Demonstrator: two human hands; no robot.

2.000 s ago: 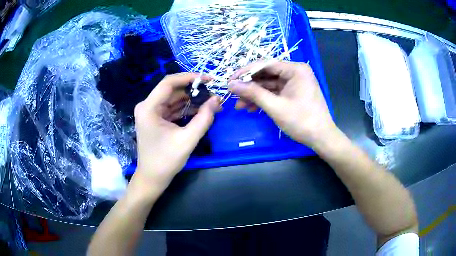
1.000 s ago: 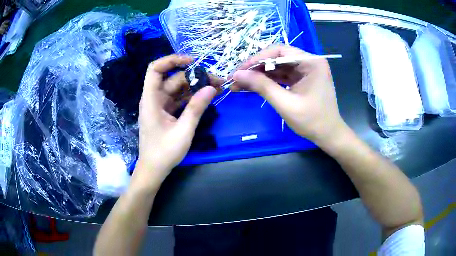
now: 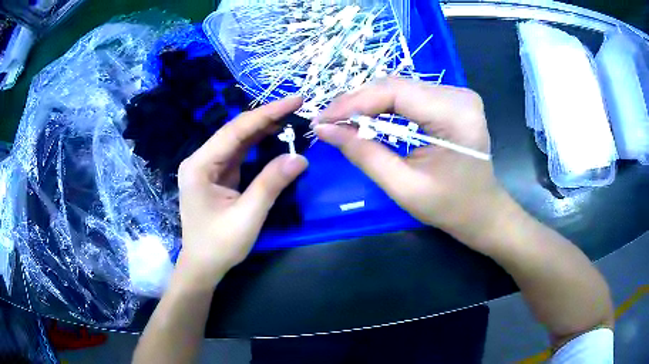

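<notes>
My left hand (image 3: 235,181) is over the blue tray (image 3: 327,217), thumb and fingers spread apart around a small white piece (image 3: 287,137). A dark area lies behind that piece; I cannot tell whether the hand grips a black piece. My right hand (image 3: 420,149) pinches a thin white stem piece (image 3: 455,146), its long end pointing right across the palm; more white pieces show between its fingers. The open clear tub (image 3: 220,32) heaped with tangled white stems (image 3: 327,43) is just beyond the hands. The pile of black pieces (image 3: 171,114) is left on the tray.
A large crumpled clear bag (image 3: 78,178) lies left of the tray, with a white lump (image 3: 149,264) at its near edge. Two long frosted containers (image 3: 569,106) (image 3: 626,92) stand on the right of the dark workbench (image 3: 370,284). A metal rail (image 3: 526,11) runs along the far edge.
My left thumb and fingers have spread apart, and the black piece seen between them is no longer distinct. The stem in my right hand now slants down to the right, with more white pieces showing.
</notes>
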